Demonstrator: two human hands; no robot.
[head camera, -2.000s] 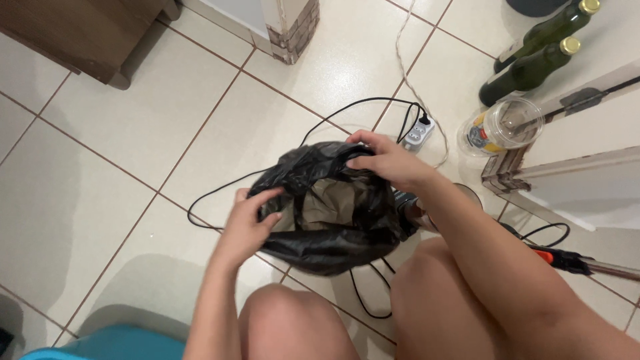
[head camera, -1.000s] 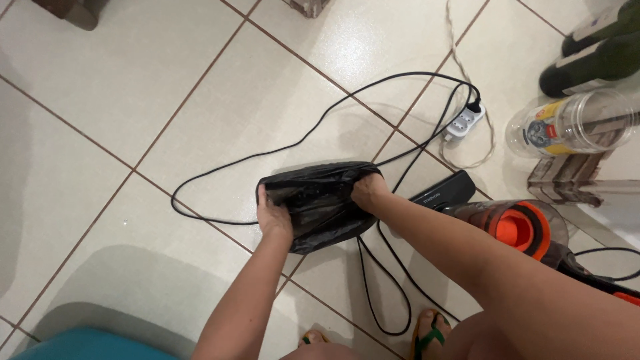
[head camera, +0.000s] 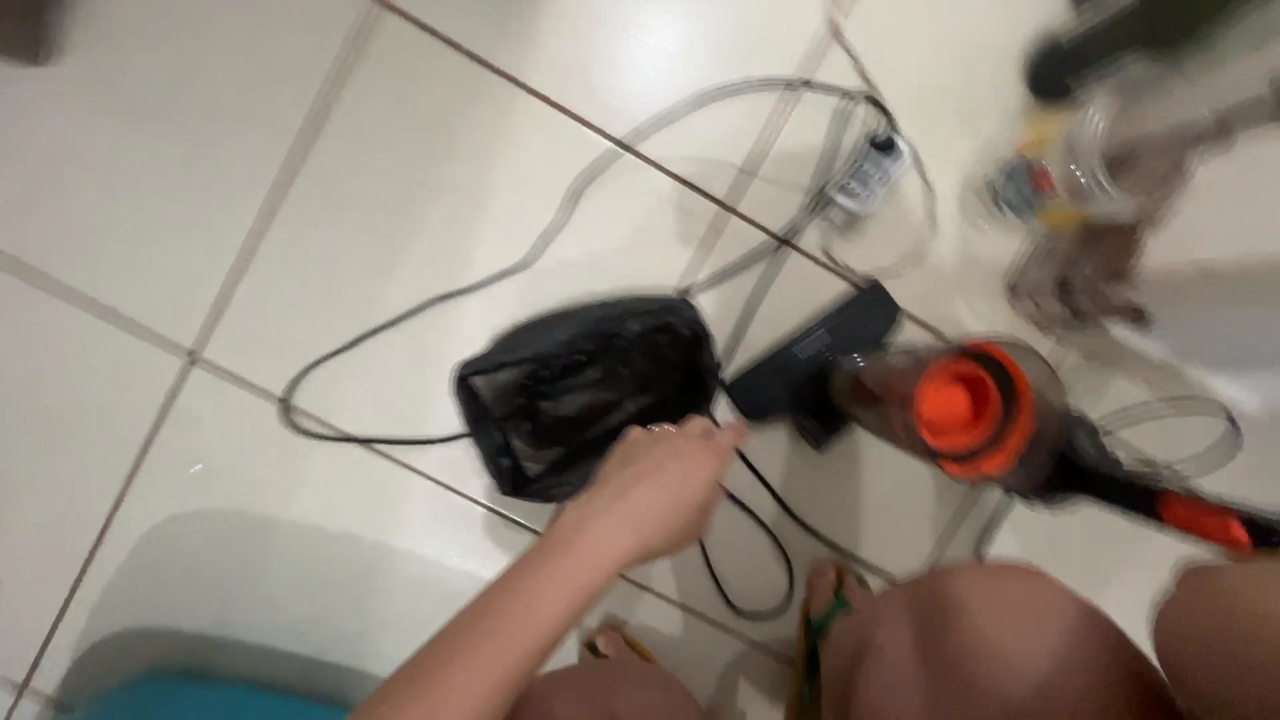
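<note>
A black plastic bag (head camera: 590, 390) lies on the tiled floor with its mouth spread and a paler patch inside. My left hand (head camera: 665, 485) reaches in from the bottom left, over the bag's lower right edge; blur hides whether its fingers grip the plastic. My right hand is out of view. Just right of the bag is the black floor head (head camera: 815, 350) of a stick vacuum cleaner, whose clear and orange dust cup (head camera: 965, 410) is farther right.
A black cord (head camera: 430, 300) loops around the bag, with a plug in a white power strip (head camera: 868, 180). A jar (head camera: 1065, 180) and a dark green bottle (head camera: 1100, 50) are blurred at upper right. A turquoise object (head camera: 210, 700) is at bottom left. My sandalled feet are below.
My right hand has left the bag and the view. My left hand has moved from the bag's left side to its lower right edge. The vacuum cleaner shows more fully than two seconds ago.
</note>
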